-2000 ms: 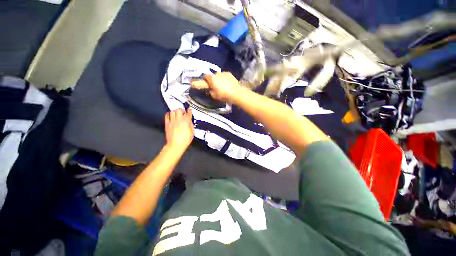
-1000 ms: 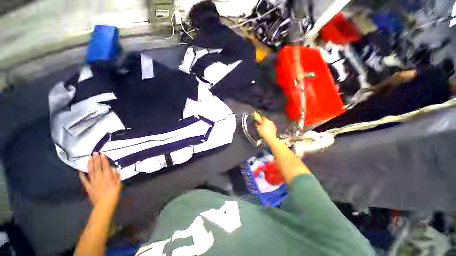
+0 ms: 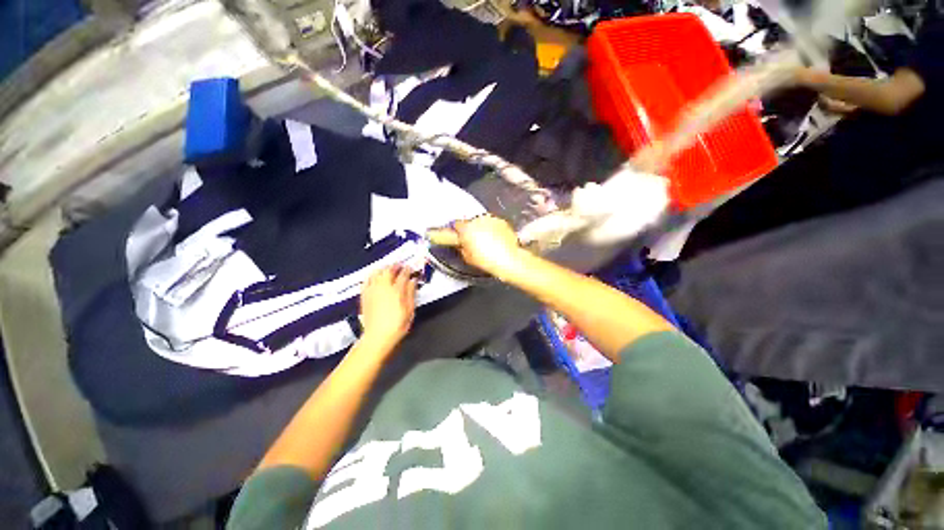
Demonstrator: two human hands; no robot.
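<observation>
A black-and-white garment piece (image 3: pixel 321 197) lies spread over the dark padded pressing board (image 3: pixel 114 383). My right hand (image 3: pixel 484 246) is closed on the tan handle of the steam iron (image 3: pixel 447 265), which rests on the garment's right part; the hand and forearm hide much of the iron. My left hand (image 3: pixel 388 302) lies on the white and dark strips just left of the iron, fingertips on the cloth, holding nothing that I can see. The whitish steam hose (image 3: pixel 466 152) crosses above the garment.
A blue block (image 3: pixel 212 119) stands behind the garment. More black-and-white cloth (image 3: pixel 455 78) lies beyond it. A red plastic basket (image 3: pixel 662 93) is at upper right, a blue basket (image 3: pixel 592 385) below the table edge. Another person's arm (image 3: pixel 869 91) reaches in at right.
The iron in my right hand has moved from the bare table onto the garment's right part. My left hand has slid right along the strips, beside the iron. The hose now crosses over the garment.
</observation>
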